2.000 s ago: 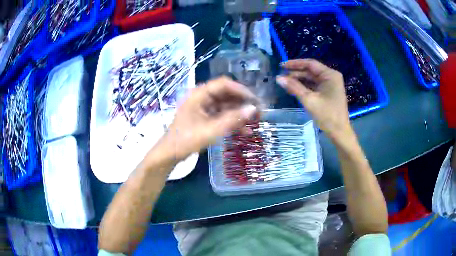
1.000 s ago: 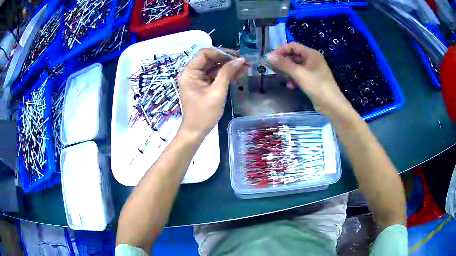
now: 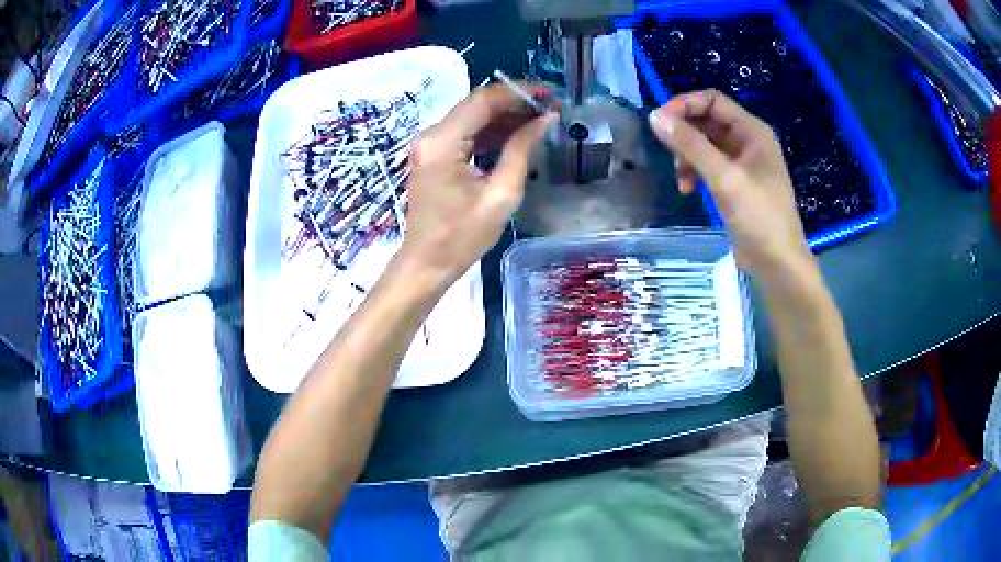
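My left hand (image 3: 472, 170) pinches a slim white rod (image 3: 519, 90) just left of the press. The rod points up and left from the fingertips. My right hand (image 3: 730, 159) is right of the press, thumb and fingertips close together; whether a small part is between them cannot be told. The bench press (image 3: 577, 55) stands at top centre, with a dark round piece at its die, above the grey metal base (image 3: 565, 209). The clear box (image 3: 631, 408) below holds rows of rods with red ends on the left.
A white tray (image 3: 439, 357) with loose rods is at left. The black-fittings bin (image 3: 757, 121) is at right. Two whitish boxes (image 3: 181, 220), blue stock bins (image 3: 75, 280) and a red bin (image 3: 362, 38) are further left. A red item shows at the right edge.
My right hand has moved right, away from the press die. My left hand stays beside the press with the rod, now tilted more upward. Earlier, both hands came up from over the clear box.
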